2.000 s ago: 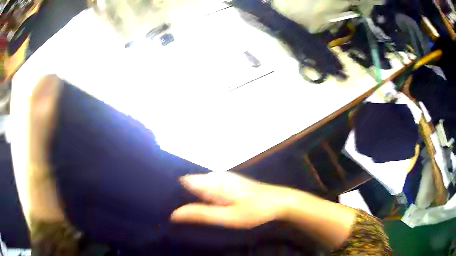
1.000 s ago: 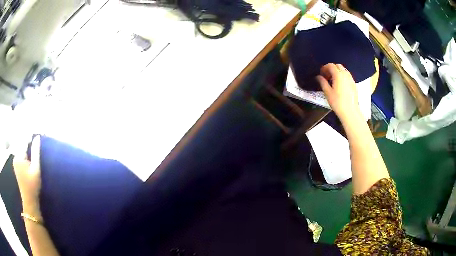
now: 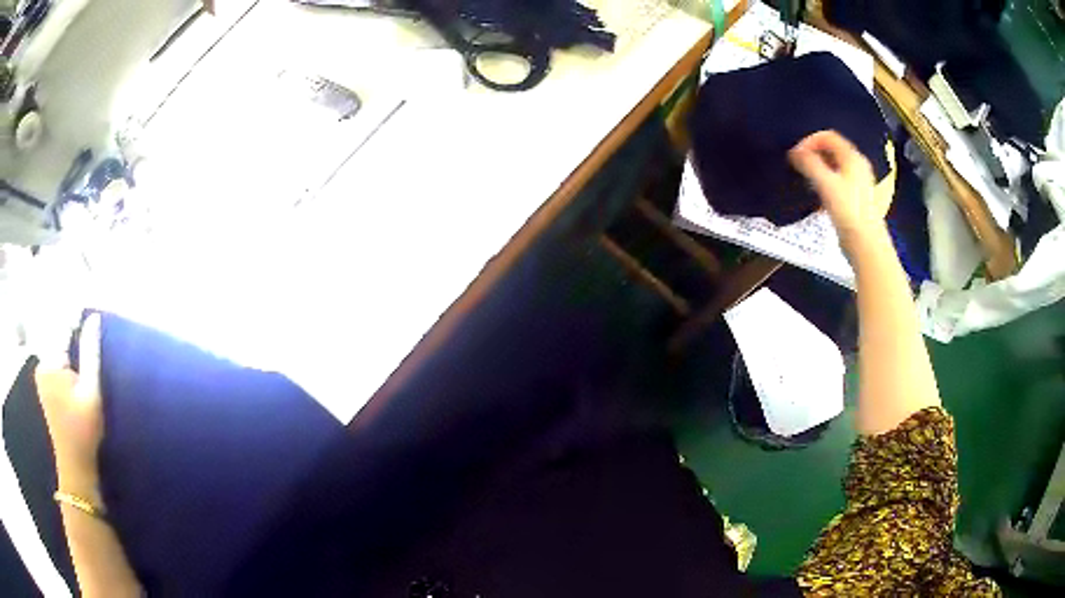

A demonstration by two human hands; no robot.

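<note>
A large navy garment panel lies over the table's front left edge and down onto my lap. My left hand is at the far left on the panel's left edge, holding it, with the fingertips washed out by light. Stacked navy cut pieces lie on white paper on a side stool at the upper right. My right hand is over the right part of the stack, fingers curled and slightly blurred. Whether it grips a piece cannot be told.
The white machine table has a wooden edge. Black-handled scissors lie by dark strips at the top. A small grey object lies on the table. Machine parts stand at left. White paper lies below the stool.
My right hand reached from the panel to the stack, then shifted slightly right across it. My left hand moved lower in view and stays at the panel's edge. The view swung right.
</note>
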